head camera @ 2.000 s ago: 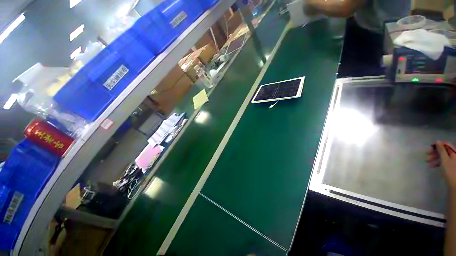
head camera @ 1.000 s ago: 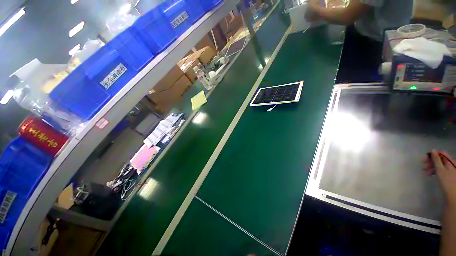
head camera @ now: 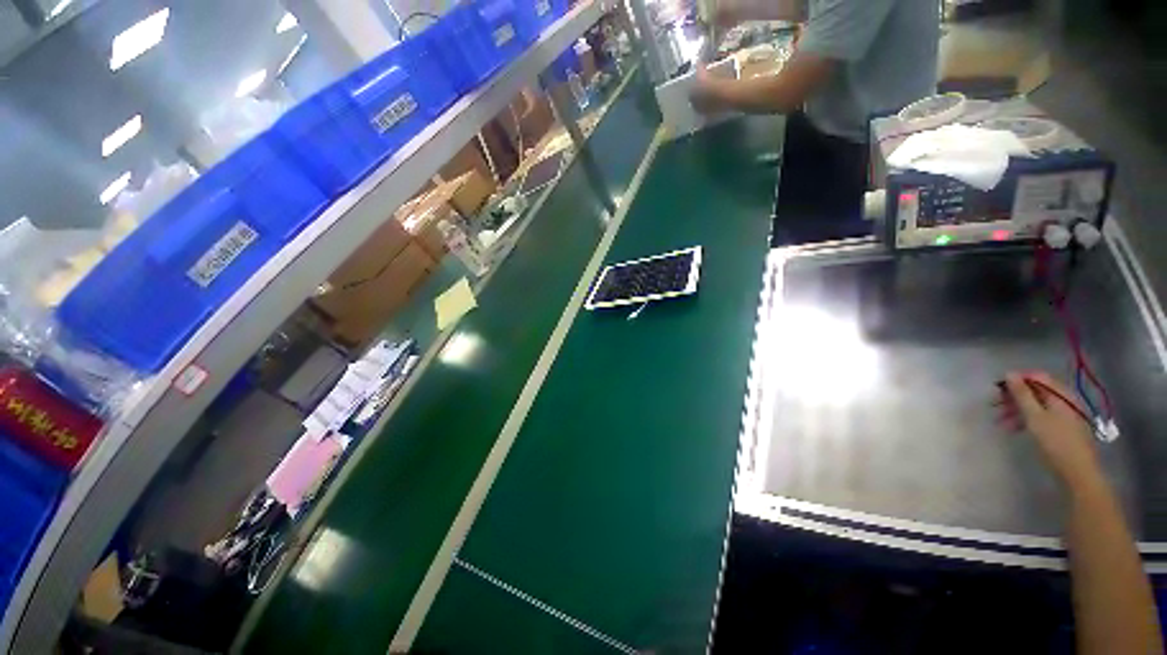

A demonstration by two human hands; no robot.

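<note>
My right hand (head camera: 1043, 416) is over the grey test table, its fingers pinched on the end of a thin red test lead (head camera: 1072, 335). The red and dark leads run from the round terminals of the boxy instrument (head camera: 960, 211) down to a small white connector (head camera: 1106, 430) beside my wrist. A small framed solar panel (head camera: 645, 282) lies face up on the green conveyor belt, with a short pale lead at its near edge. My left hand is not in view.
The grey test table (head camera: 883, 448) has a silver frame beside the green belt (head camera: 589, 448). Another person (head camera: 851, 64) stands at the belt's far end. Blue bins (head camera: 218, 243) line the left shelf. A yellow note (head camera: 454, 303) and papers lie past the belt's left edge.
The view has swung right, so the instrument, its terminals and the white connector show more fully. The other person shows more. My right hand still pinches the lead over the table.
</note>
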